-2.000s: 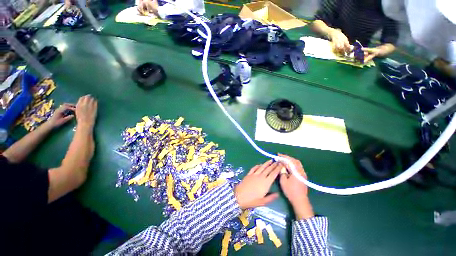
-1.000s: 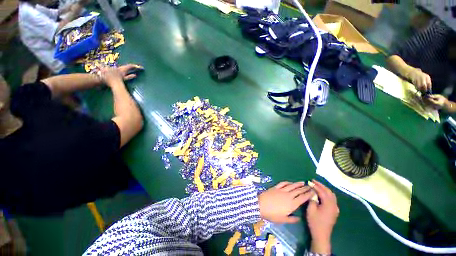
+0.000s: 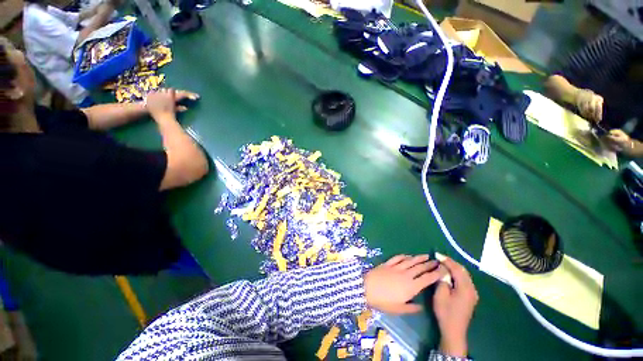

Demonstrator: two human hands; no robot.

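My left hand (image 3: 400, 284) and my right hand (image 3: 455, 300) meet at their fingertips, just right of the loose heap. A tiny dark spot shows between the fingertips; whether it is a held part cannot be told. A small white patch is on a right-hand finger. The heap (image 3: 303, 204) of small silvery-purple parts with yellow tabs lies beyond my left sleeve. A smaller group of these parts (image 3: 363, 342) lies below my left wrist. A black fan head (image 3: 531, 243) rests on a pale yellow sheet (image 3: 582, 296) to the right of my hands.
The white cable (image 3: 431, 134) loops down across the green bench (image 3: 282, 106). Another black round part (image 3: 333, 110) and a black piece with a ribbed oval (image 3: 476, 144) lie beyond. A dark parts pile, an open carton (image 3: 479, 44), a blue bin (image 3: 109, 53) and other workers surround them.
The view has turned left since the earliest frame. Over the last second, the round parts, clip-like piece and sheet have shifted toward the lower right; the heap and my hands have hardly moved.
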